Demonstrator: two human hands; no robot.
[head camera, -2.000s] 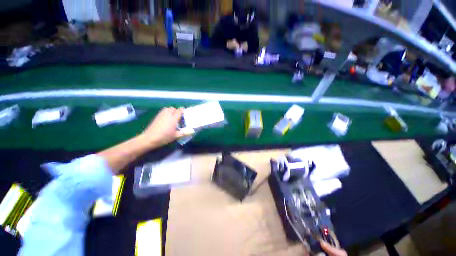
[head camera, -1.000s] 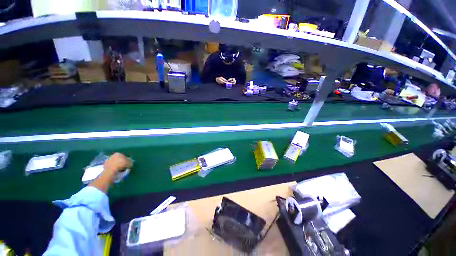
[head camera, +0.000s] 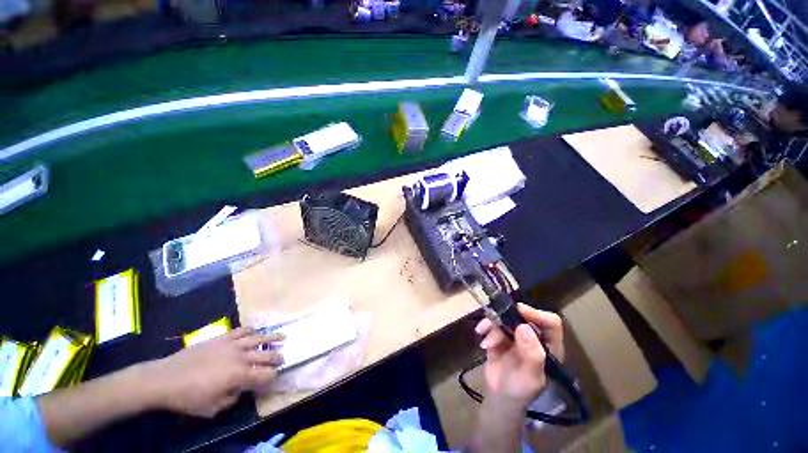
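Note:
A white housing (head camera: 317, 338) lies on crinkled clear plastic (head camera: 350, 361) at the front left of the tan mat (head camera: 390, 296). My left hand (head camera: 217, 367) lies palm down with its fingertips on the housing's left end, holding it and hiding that end. My right hand (head camera: 524, 354) is shut on the black handle of a soldering iron (head camera: 507, 311). The iron's front end is at the front of the black soldering station (head camera: 447, 252); its tip is hard to make out. Its cable (head camera: 571, 403) loops below the hand.
A black fan (head camera: 338, 226) stands on the mat. Another housing (head camera: 213, 248) lies in plastic at left. Yellow-edged cells (head camera: 117, 305) lie farther left. Bagged housings (head camera: 328, 140) and cells (head camera: 410, 126) sit on the green conveyor (head camera: 204, 133). Open cartons (head camera: 585, 341) are at lower right.
The view has tilted down. My left hand has moved from the conveyor to the mat, where a housing now lies under its fingers. My right hand, unseen one second ago, now shows with the iron.

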